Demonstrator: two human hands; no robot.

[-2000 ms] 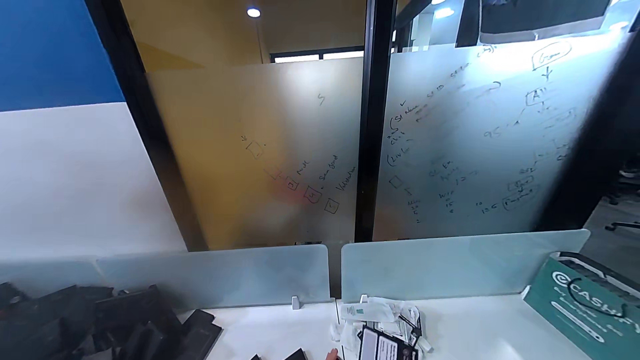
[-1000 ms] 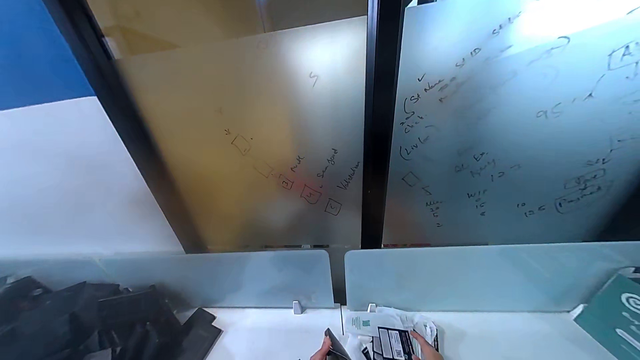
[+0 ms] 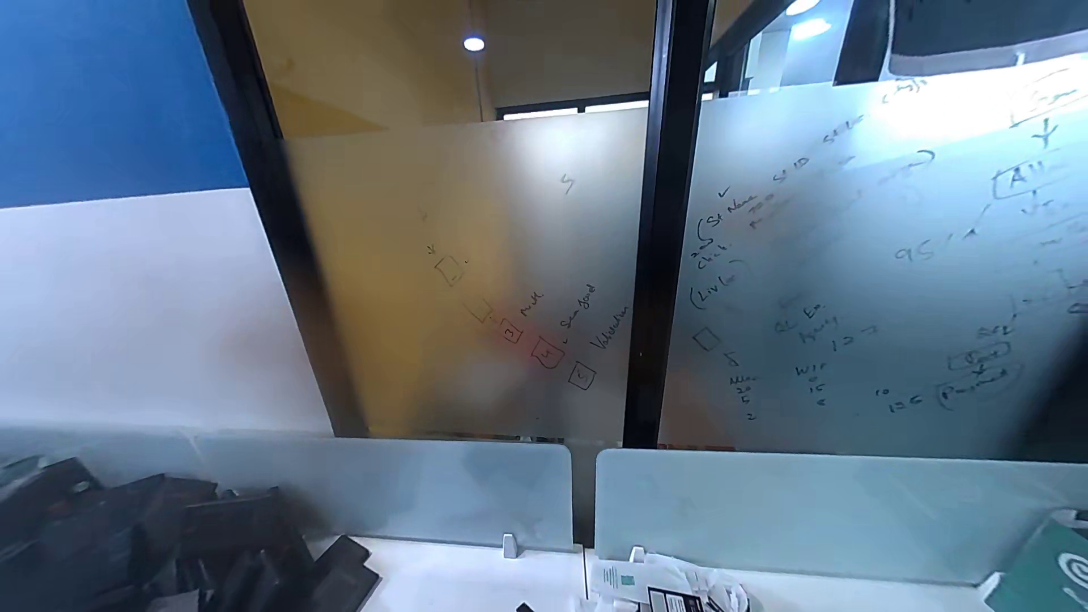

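Note:
Neither my left hand nor my right hand shows in the head view now. At the bottom edge, right of the desk seam, lies a pile of white plastic packets and papers (image 3: 646,578), with a black-bordered printed label (image 3: 674,600) among them. The tip of a small black object (image 3: 524,608) pokes in at the bottom edge, left of the seam; the rest of it is cut off. A heap of black flat cases or boxes (image 3: 246,535) fills the lower left of the white desk (image 3: 459,574).
Low frosted desk dividers (image 3: 425,489) stand along the desk's back edge, held by small clips (image 3: 510,546). Behind them rise frosted glass panels (image 3: 527,212) with handwriting, in black frames (image 3: 671,212). A green box or bag (image 3: 1045,569) sits at the lower right.
Both hands were at the bottom edge one second ago, the left at a dark object and the right by the label; now they are out of view.

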